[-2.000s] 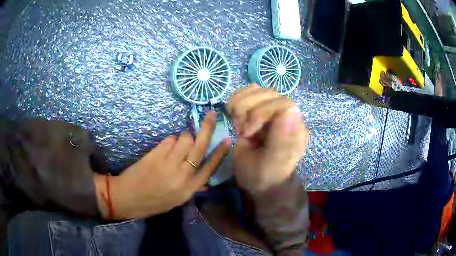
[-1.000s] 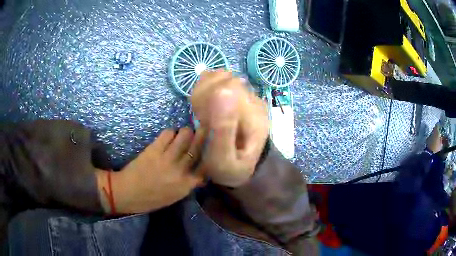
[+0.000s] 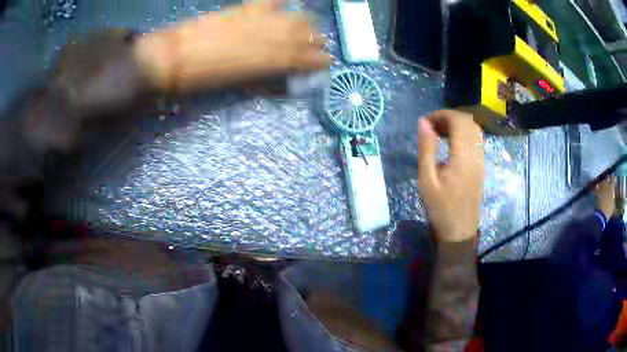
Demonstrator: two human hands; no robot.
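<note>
A pale aqua fan stands out right of centre, its round grille [image 3: 355,100] at the back and its flat handle [image 3: 368,187] towards me. Its neck is open, with small dark and reddish parts and a thin wire showing. My left hand [image 3: 237,51] is blurred and stretched across the upper left, above the bench. A pale blurred shape lies under its fingertips; whether the hand holds it is unclear. My right hand [image 3: 454,168] is raised to the right of the fan, fingers curled and thumb apart, with nothing visible in it.
Another pale handle [image 3: 358,31] lies behind the fan. A black and yellow screw feeder [image 3: 491,93] with a red light and a dark flat phone [image 3: 421,33] are at the upper right. A black cable [image 3: 558,206] crosses the right side. Part of another person [image 3: 584,240] shows far right.
My hands have separated: the left moved up and away, the right moved right. The nearer left fan is gone from its place. The view has shifted, and the other fan appears further left.
</note>
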